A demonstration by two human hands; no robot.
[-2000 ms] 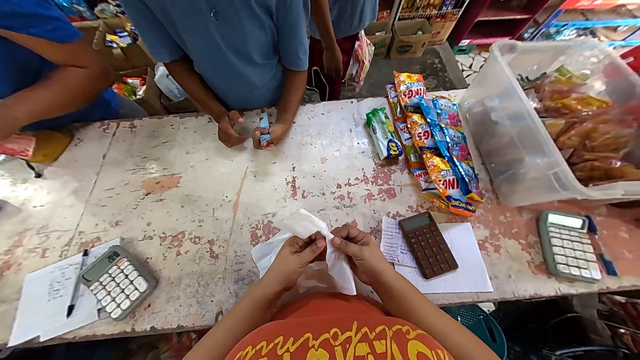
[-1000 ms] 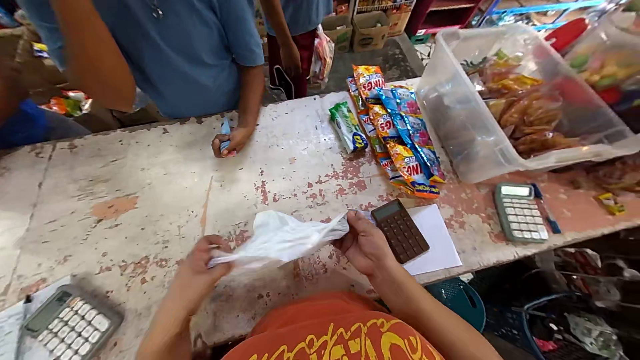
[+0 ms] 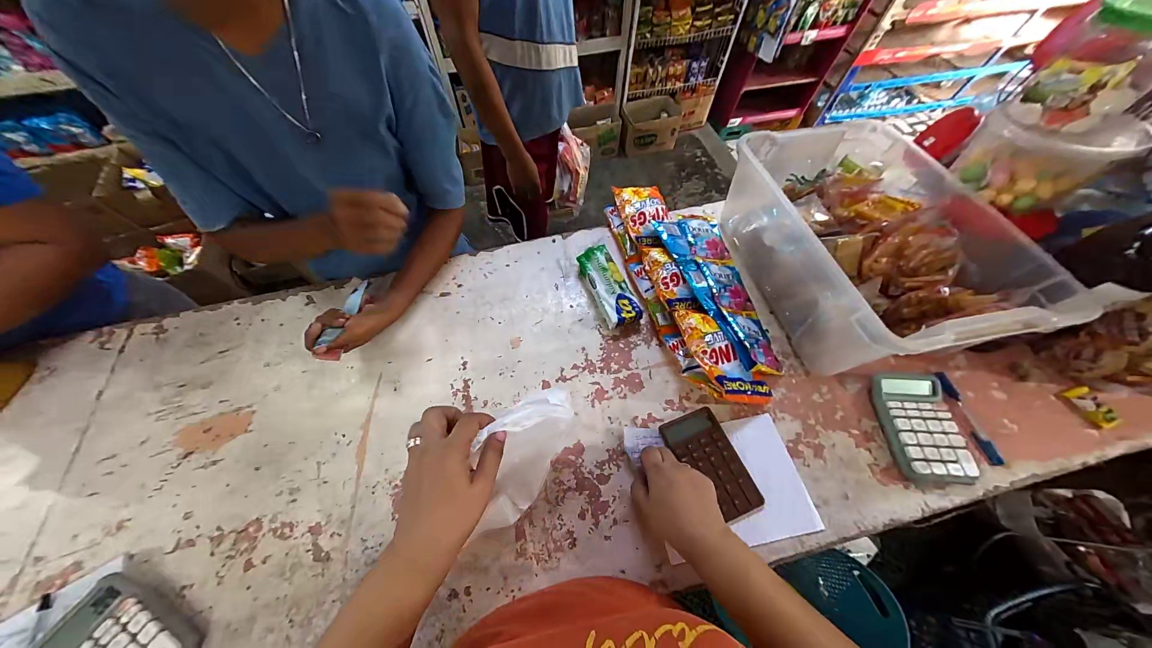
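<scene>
My left hand [image 3: 454, 463], with a ring on one finger, pinches the top of a thin white plastic bag [image 3: 526, 450] over the worn wooden counter [image 3: 297, 450]. My right hand [image 3: 673, 490] rests at the left edge of a brown calculator [image 3: 715, 463], its fingertips by a small written slip [image 3: 641, 440]; whether it grips anything is unclear. White paper [image 3: 781, 486] lies beneath the calculator. Beyond it are strips of orange and blue sachets [image 3: 697, 297] and a green-and-white packet [image 3: 609, 286].
Across the counter a person in a blue shirt [image 3: 297, 135] holds folded banknotes [image 3: 335, 333]. A clear plastic bin [image 3: 810, 315] of bagged goods stands at right, near a grey calculator [image 3: 925, 430] and a pen [image 3: 970, 418]. Another calculator [image 3: 117, 612] is at lower left.
The bag was stretched between both hands; my right hand has let go of it and moved to the calculator and slip. The person opposite has a raised hand lower than before.
</scene>
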